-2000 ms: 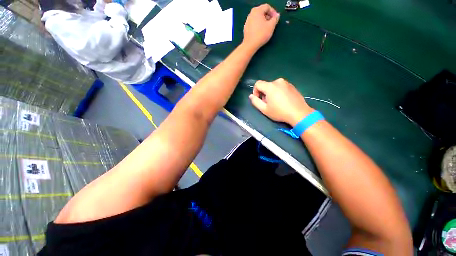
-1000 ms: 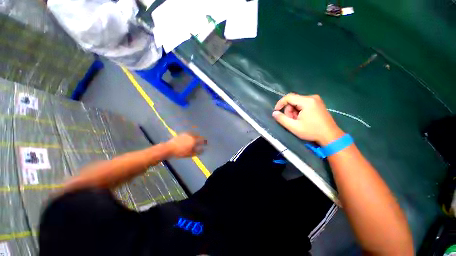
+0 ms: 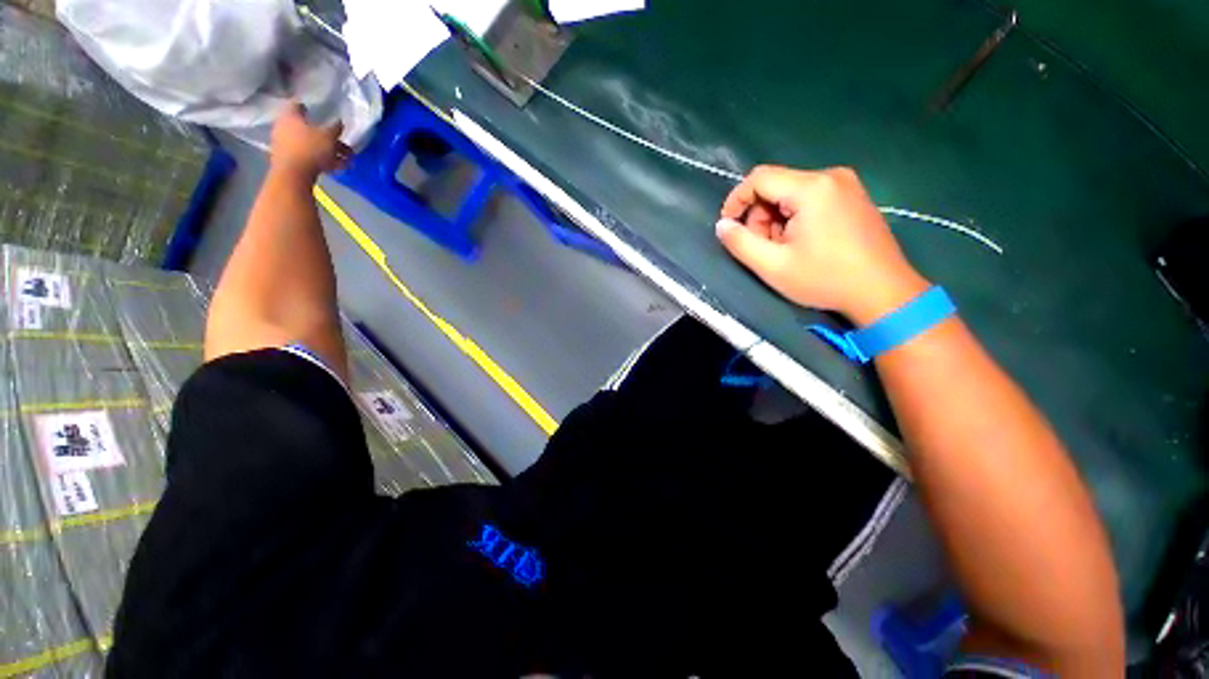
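My right hand [image 3: 822, 239], with a blue strap [image 3: 908, 324] on the wrist, rests on the green mat with its fingers curled. A thin pale strand [image 3: 636, 137] runs from a grey metal plate [image 3: 530, 53] to this hand and comes out on its other side. The hand covers the strand's middle, so I cannot tell whether the fingers grip it. My left hand [image 3: 310, 143] is stretched out at the upper left, at the white coat of a person and the edge of a blue stool. Its fingers are partly hidden, and I see nothing held in it.
The person in the white coat [image 3: 199, 60] is beside the bench. White papers [image 3: 391, 37] lie near the plate. A thin brownish tool [image 3: 975, 60] lies on the mat [image 3: 743, 80]. Wrapped carton stacks [image 3: 199, 385] stand at left. A dark item is at the right edge.
My left hand has left the bench, swung out over the floor and reached the stool and white coat. My right hand stays on the mat by the strand. The view has shifted.
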